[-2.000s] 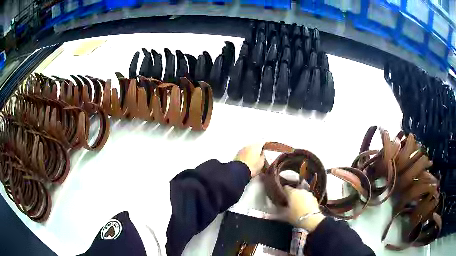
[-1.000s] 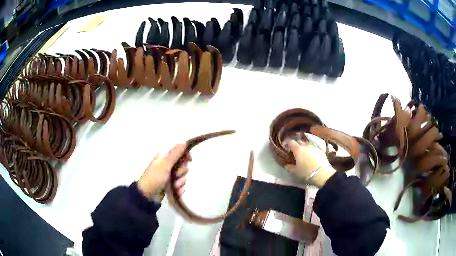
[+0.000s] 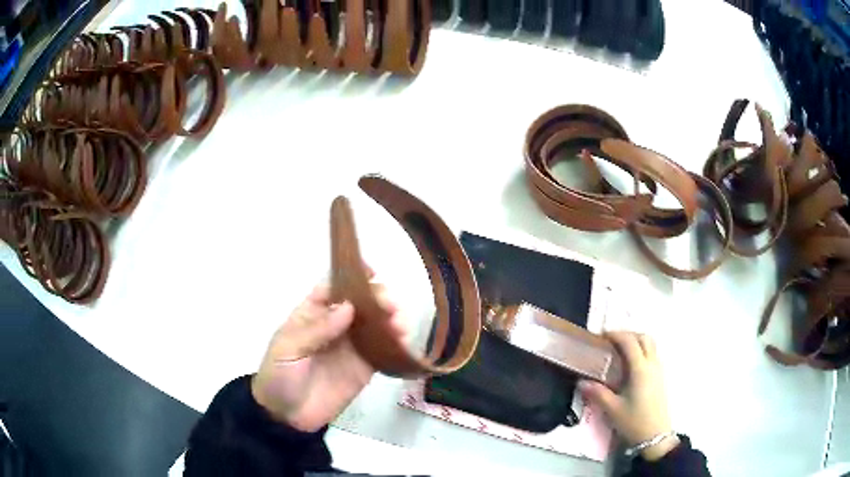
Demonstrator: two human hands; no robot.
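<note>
My left hand point(image 3: 317, 359) holds a curved brown leather strap point(image 3: 377, 340) by one side, its two tapering ends pointing up and away. A dark strip runs along the strap's inner face. My right hand point(image 3: 631, 387) has its thumb and fingers around the near right end of the clear box applicator point(image 3: 564, 341). The applicator's brown-stained roller end point(image 3: 499, 318) is over the black pad point(image 3: 522, 270). The pad lies on a pale sheet with pink-red print point(image 3: 596, 438).
Coiled brown straps point(image 3: 573, 210) lie beyond the pad to the right. A loose pile of brown straps point(image 3: 809, 252) is at far right. Rows of brown straps point(image 3: 112, 168) stand at left and far side. Black straps point(image 3: 596, 23) are at the far edge.
My right hand has let go of the coiled straps and moved down to the applicator. My left hand has turned the strap so its wide face shows. The view has tilted down.
</note>
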